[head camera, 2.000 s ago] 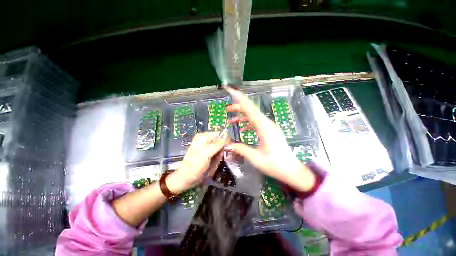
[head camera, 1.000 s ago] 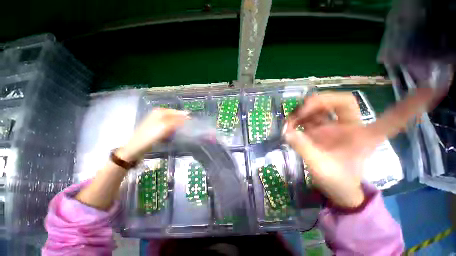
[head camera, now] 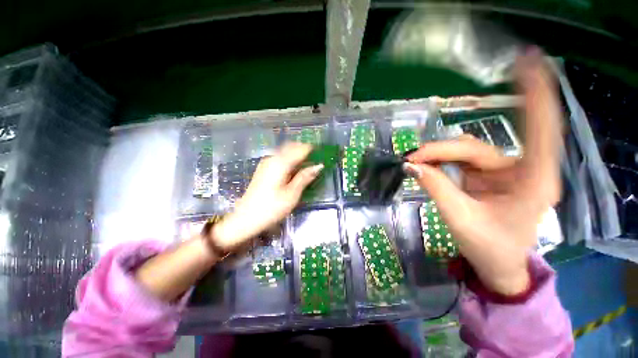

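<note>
My left hand [head camera: 269, 185] is over the upper middle of the clear blister tray [head camera: 241, 323], its thumb and finger closed on a blurred green keypad PCB [head camera: 322, 164]. My right hand [head camera: 483, 189] is to the right, pinching a small dark dome sheet [head camera: 380, 176] by its right end between thumb and finger; its other fingers are raised and blurred. A clear film [head camera: 455, 43], blurred, shows in the air above and left of the raised fingers. Green boards [head camera: 381, 260] lie in the tray pockets. A larger dark sheet [head camera: 238, 176] lies over the upper left pockets, partly behind my left hand.
Stacked blister trays [head camera: 52, 203] stand at the left, beside a plain white sheet [head camera: 136, 189]. A white sheet with dark pieces [head camera: 498, 131] is partly behind my right hand. A black gridded pile [head camera: 607, 133] is at the far right. A grey upright [head camera: 344, 59] rises behind the tray.
My left hand has moved right, toward the tray's middle, and now holds a green board. The dark sheet in my right hand now shows clearly. A clear film has appeared in the air at the upper right.
</note>
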